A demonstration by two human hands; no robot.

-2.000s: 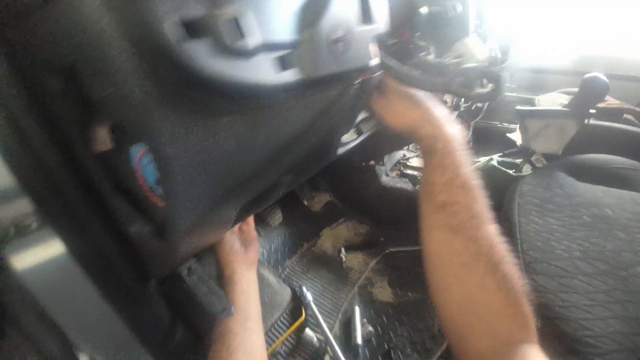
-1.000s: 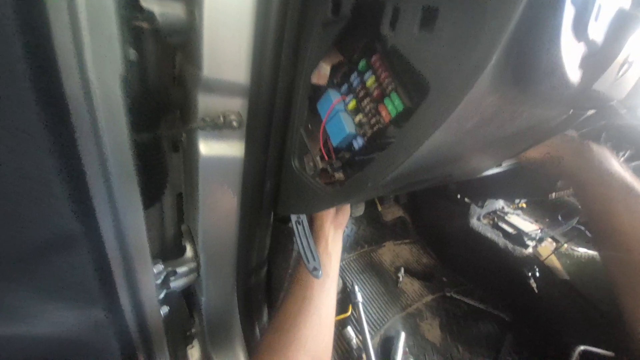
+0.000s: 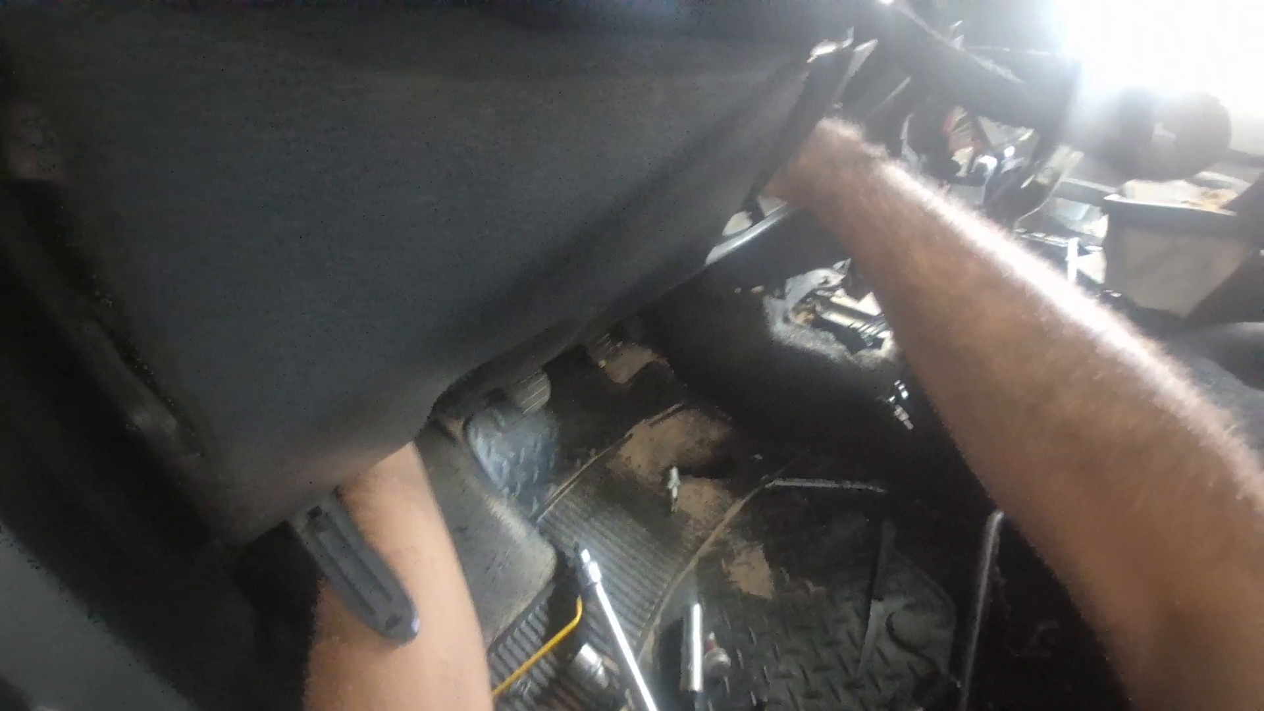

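A dark plastic lower dashboard panel point(image 3: 395, 227) fills the upper left of the view. My left forearm rises from the bottom edge and passes under the panel's lower edge, so my left hand is hidden behind it. Beside that forearm hangs a grey plastic lever point(image 3: 360, 578). From the right, my right arm reaches to the panel's far right end. The fingers there are out of sight behind the trim, and only the wrist and part of my right hand point(image 3: 825, 163) show. What either hand holds cannot be seen.
On the dirty ribbed floor mat point(image 3: 622, 523) lie a long metal ratchet or bar point(image 3: 617, 627), a yellow-handled hooked tool point(image 3: 543, 647), a socket point(image 3: 591, 664) and a metal cylinder point(image 3: 692, 647). A pedal point(image 3: 533, 393) shows under the panel. Exposed metal parts point(image 3: 839, 311) sit at the console.
The view has swung; the fuse box seen one second ago is out of sight. My left hand, partly visible two seconds ago at the panel's lower edge, is now hidden behind it.
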